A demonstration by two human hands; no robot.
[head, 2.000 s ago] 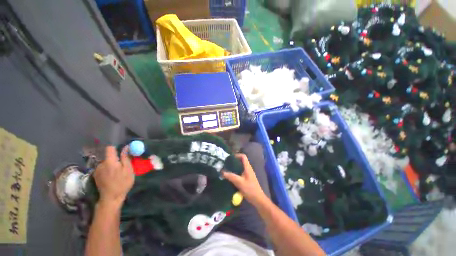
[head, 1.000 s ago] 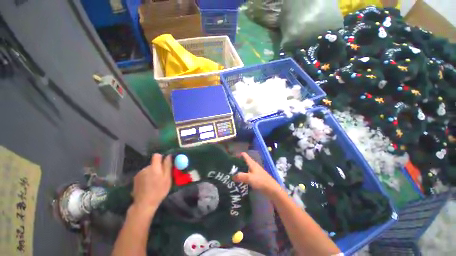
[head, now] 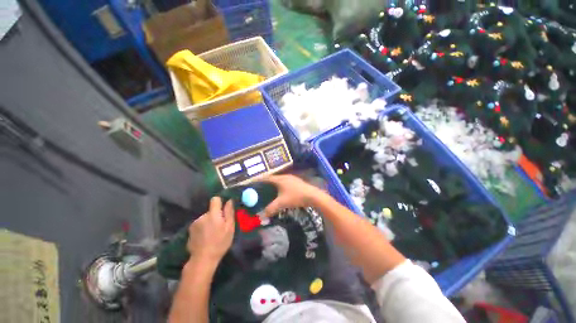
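A dark green plush wreath (head: pixel 240 271) lies over my lap, with white lettering, a light-blue pompom, a red patch, a snowman and a yellow ball. My left hand (head: pixel 211 232) grips its left side, close to the blue pompom. My right hand (head: pixel 287 192) grips its top edge, just right of the blue pompom. The shiny metal filling nozzle (head: pixel 140 266) sticks out of the grey machine at the left. The wreath's left end is at the nozzle's tip; whether it still covers the tip is unclear.
A blue-topped scale (head: pixel 243 135) stands ahead. Behind it are a white basket (head: pixel 265 53) with yellow cloth and a blue mesh crate (head: pixel 372 76) of white fill. A blue tub (head: pixel 467 170) of green covers is at the right, a large wreath pile (head: pixel 467 57) beyond.
The wreath has moved right, and more of the metal nozzle shows. My right hand has moved left along the wreath to beside the blue pompom. The view has shifted.
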